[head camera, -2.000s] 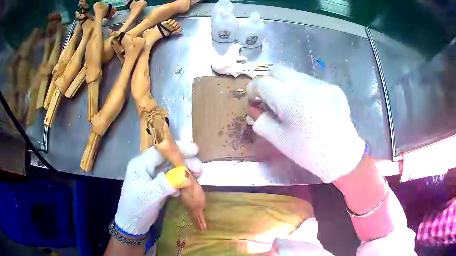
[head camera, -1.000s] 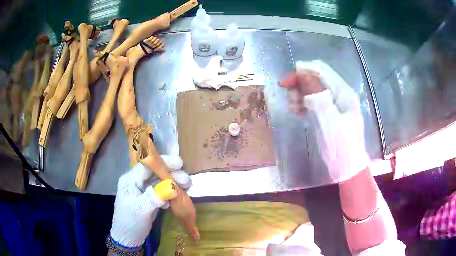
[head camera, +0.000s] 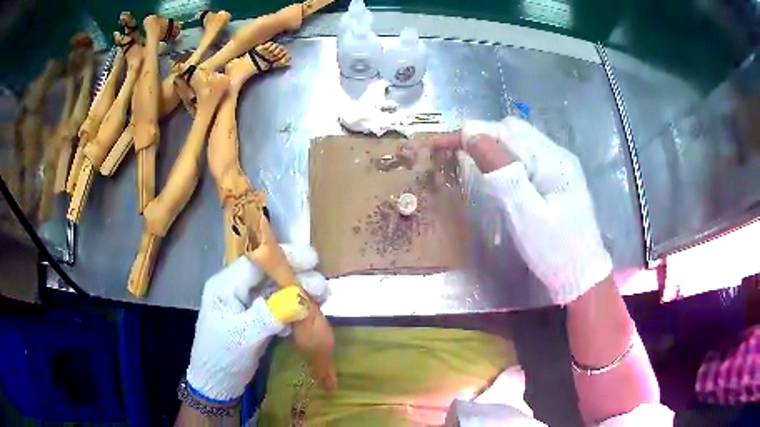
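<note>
My left hand (head camera: 242, 321), in a white knit glove with a yellow band on a finger, holds a small tan arm-shaped part (head camera: 312, 334) over the lap. The part's upper end has dark marks beside the knee of a tan leg-shaped part (head camera: 225, 150). My right hand (head camera: 533, 200), gloved with bare fingertips, is over the right edge of the stained brown board (head camera: 342, 183). Its index finger points left; whether it holds anything is unclear. A small round white cap (head camera: 407, 203) sits on the board.
Several tan leg-shaped parts (head camera: 171, 200) lie piled on the metal bench at left. Two white bottles (head camera: 360, 52) and crumpled white tissue (head camera: 367, 113) with thin sticks (head camera: 427, 118) are behind the board. A yellow cloth (head camera: 400, 367) covers the lap. A checked pink sleeve (head camera: 729, 379) is at right.
My right hand moved right off the board, uncovering the white cap, then came back left to the board's right edge. My left hand still holds the tan part.
</note>
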